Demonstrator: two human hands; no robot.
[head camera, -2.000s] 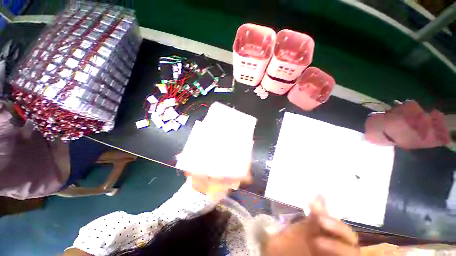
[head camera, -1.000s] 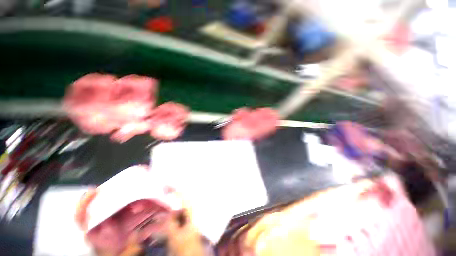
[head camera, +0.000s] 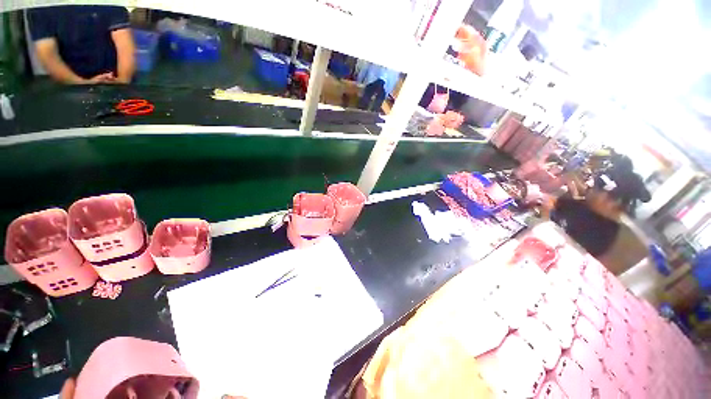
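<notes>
A pink housing (head camera: 136, 368) is at the bottom left, its open end facing down and towards me, with posts inside. My left hand (head camera: 68, 388) shows only as fingertips at the housing's left side, holding it; the rest is cut off. My right hand (head camera: 232, 397) is a sliver of skin at the bottom edge, right of the housing; its grip is hidden. Dark tweezers (head camera: 277, 284) lie on the large white paper (head camera: 257, 343). Small pink button pieces (head camera: 107, 290) lie left of the paper.
Pink housings (head camera: 181, 246) stand at the back left, others (head camera: 313, 220) behind the paper. Circuit parts (head camera: 51, 366) lie at the left edge. Many pink shells (head camera: 561, 327) fill the right, beside yellowish wrap (head camera: 425, 366). People are across the bench and at far right.
The view has swung right and up. The wired parts block has left view; the shells at right and the far bench show. The held housing and my hands have moved to the bottom edge, mostly cut off.
</notes>
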